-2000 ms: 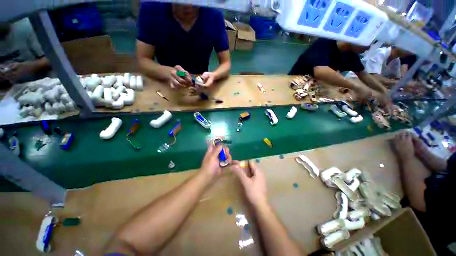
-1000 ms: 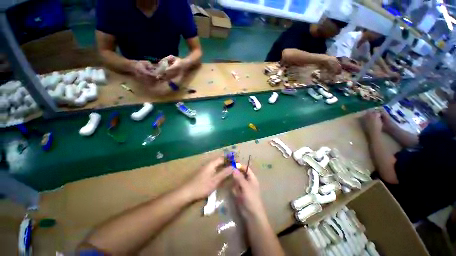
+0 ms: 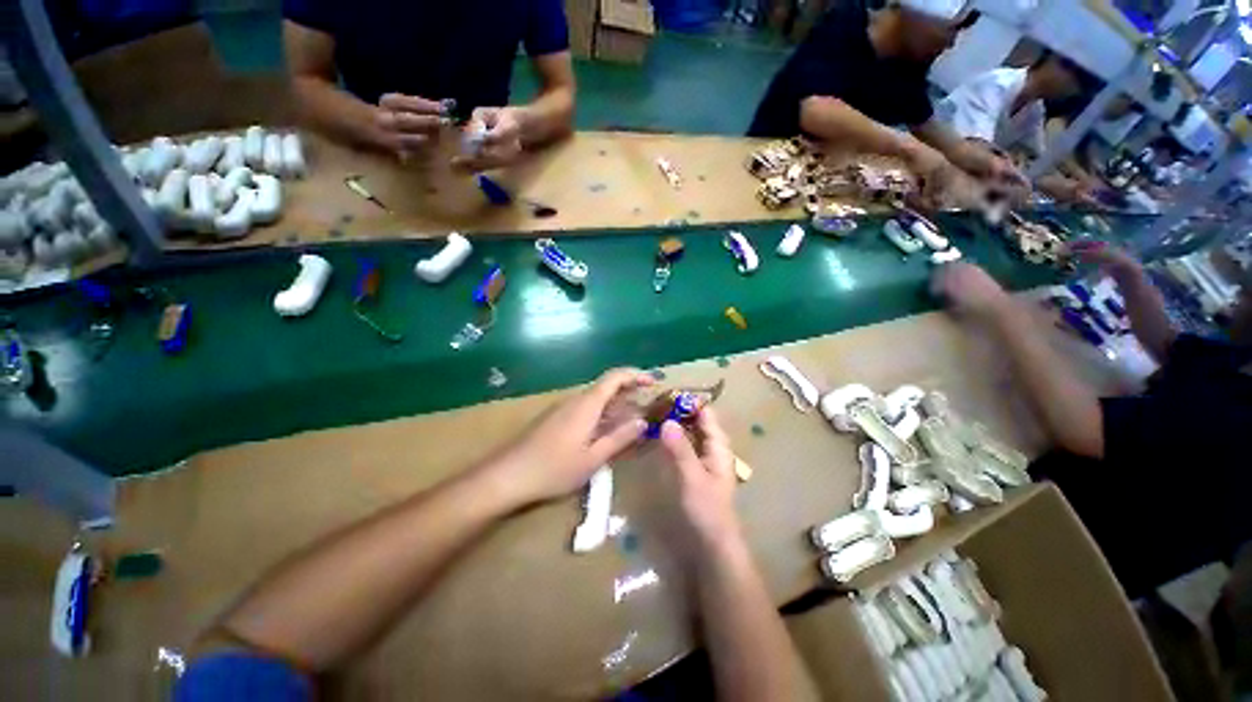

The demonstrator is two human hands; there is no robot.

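Note:
A blue cell with thin wires point(image 3: 680, 406) is at the fingertips of my right hand point(image 3: 702, 466), above the brown bench. My left hand point(image 3: 584, 436) is just left of it, thumb and forefinger spread around its near end; whether they grip it is unclear. A thin dark strand sticks out on the right of the cell. A small yellow piece point(image 3: 743, 469) shows beside my right fingers. A white shell half point(image 3: 593, 510) lies on the bench below my left hand.
A green belt point(image 3: 618, 313) with shells and wired blue cells crosses ahead. Loose shells point(image 3: 947, 453) are heaped at right, beside an open cardboard box point(image 3: 1085, 562) of shells. A part-built unit point(image 3: 73, 601) lies far left. People work opposite and at right, one arm point(image 3: 1023, 343) reaching to the belt.
The blue part has moved from over the belt edge to the bench, now at my right fingertips. The white shell half now lies on the bench. The neighbour's arm at right has reached forward.

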